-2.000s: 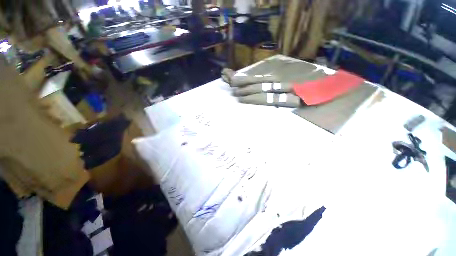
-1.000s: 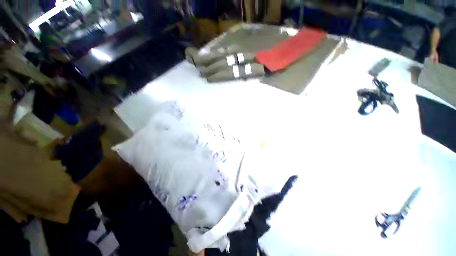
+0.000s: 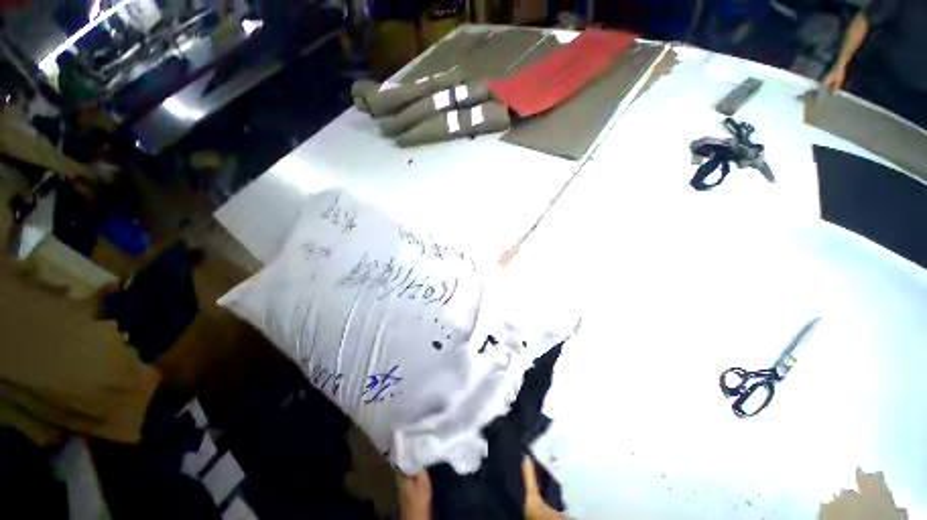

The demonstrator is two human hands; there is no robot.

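The large white woven sack with black and blue handwriting lies on the white table's near left part. Dark cloth comes out of its open mouth. My left hand is at the bottom edge, by the sack mouth and the cloth, cut off by the picture's edge. My right hand is on the right side of the dark cloth, also cut off; its fingers seem to grip the cloth. Tailor's shears lie on the table to the right, blades pointing away.
Olive-brown rolls, red fabric and brown panels lie at the table's far end. Dark second scissors lie farther up. A black panel lies at right, near another person's hand. A carton stands left below the table.
Both hands have come into clearer view at the bottom edge, at the sack mouth and cloth. The view has shifted, and more of the table's near side shows. The other person's arm is more visible.
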